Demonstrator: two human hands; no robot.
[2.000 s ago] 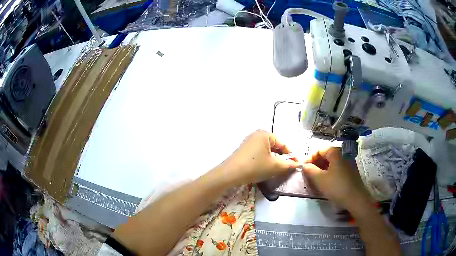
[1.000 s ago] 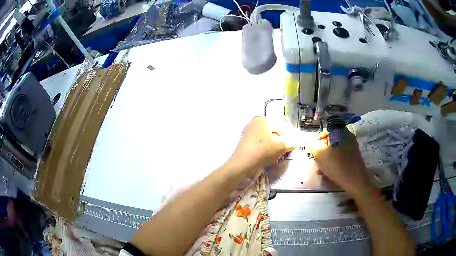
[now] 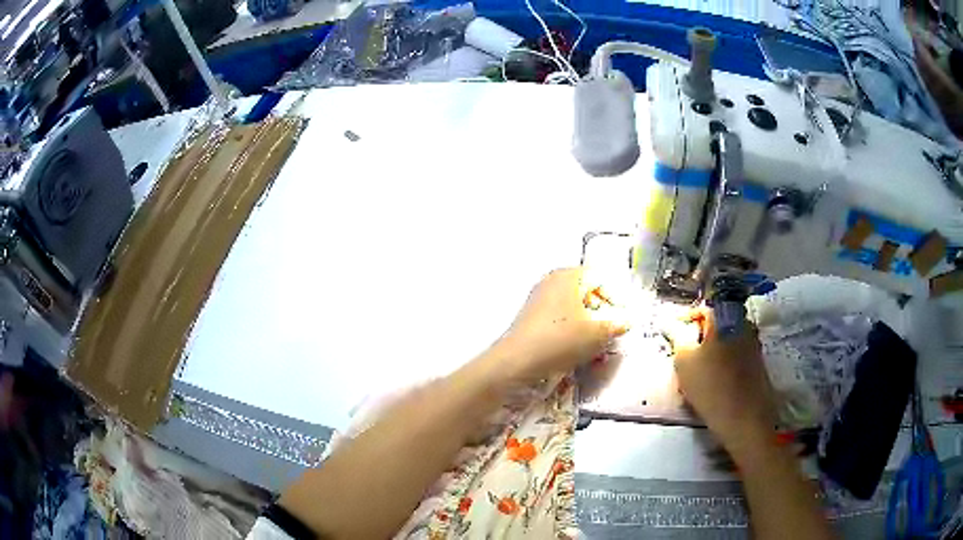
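Note:
My left hand [image 3: 565,322] is at the left of the needle area, its fingertips closed together under the bright lamp. My right hand [image 3: 718,364] is just right of the needle area, partly behind a dark knob, fingers bent. What the fingertips pinch is washed out by glare. The cream floral garment [image 3: 517,475] with orange flowers hangs over the table's front edge below my left forearm, its gathered edge running up towards the needle plate. The white sewing machine head [image 3: 676,179] with a blue stripe stands above my hands.
A brown cardboard strip [image 3: 190,264] lies at the left of the table [image 3: 391,222], beside a grey boxed device [image 3: 74,195]. Right of my right hand are a white cloth bundle [image 3: 808,348], a black flat rectangle [image 3: 871,411] and blue-handled scissors [image 3: 917,485]. A ruler-marked edge [image 3: 665,509] runs along the front.
The camera view has shifted. Both hands stay near the needle; compared with two seconds ago they are a little further apart and the right hand sits closer under the machine head.

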